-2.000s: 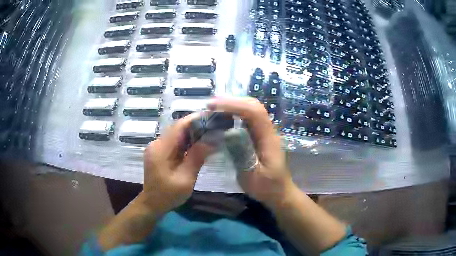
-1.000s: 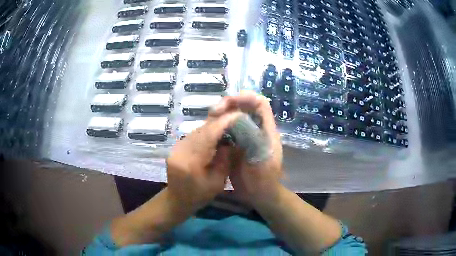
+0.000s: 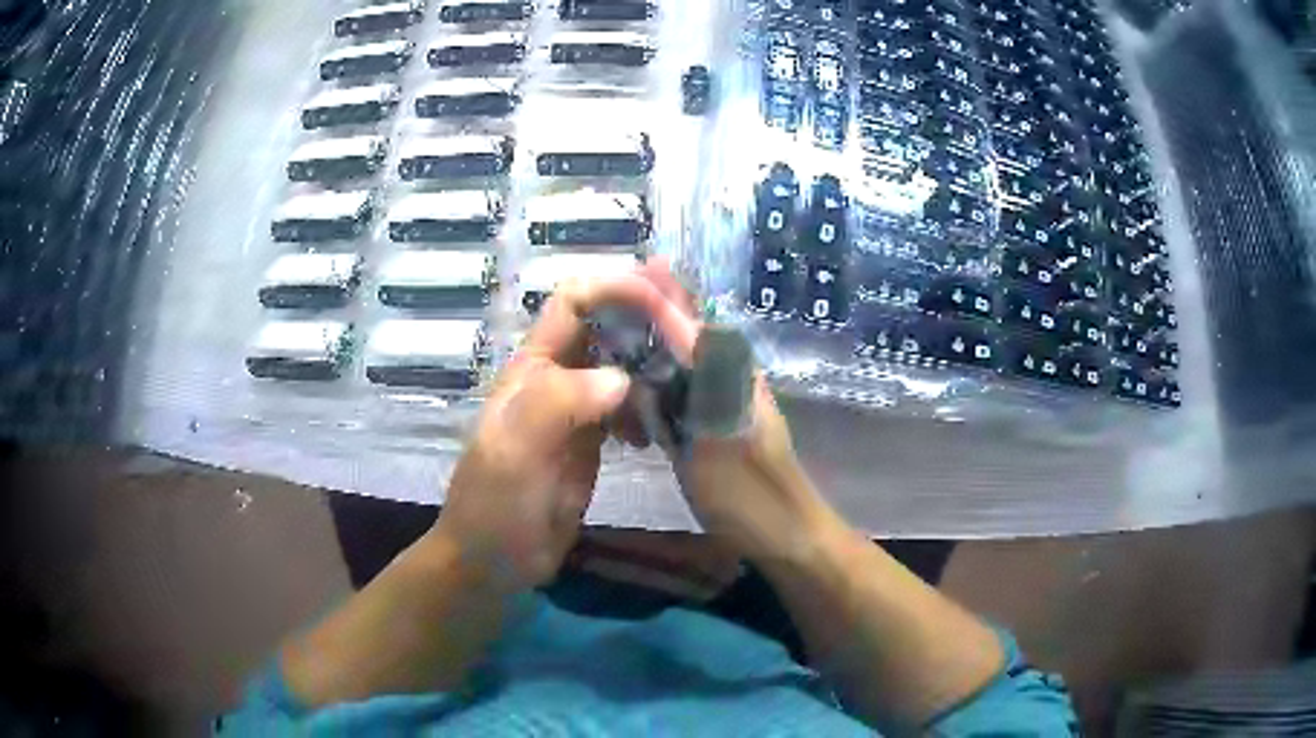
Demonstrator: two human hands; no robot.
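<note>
My left hand (image 3: 534, 418) and my right hand (image 3: 736, 447) are together in front of me, above the table's near edge. Between their fingers they hold a dark housing (image 3: 628, 343), mostly hidden and blurred. A grey finger cot (image 3: 722, 382) covers a digit of my right hand. To the left, white-faced black housings (image 3: 427, 346) lie in three columns in the housing tray (image 3: 361, 260). To the right, small black inserts with pale marks (image 3: 824, 296) lie in dense rows in the small-part tray (image 3: 981, 202).
A loose black part (image 3: 696, 90) lies between the two trays. Clear ridged plastic stacks stand at the far left (image 3: 87, 216) and far right (image 3: 1256, 188). The pale table's curved near edge (image 3: 1010, 531) lies above a brown floor (image 3: 188, 577).
Since one second ago, my hands have opened slightly from their tight clasp, so the dark housing shows between the fingers. The grey finger cot now points more upright.
</note>
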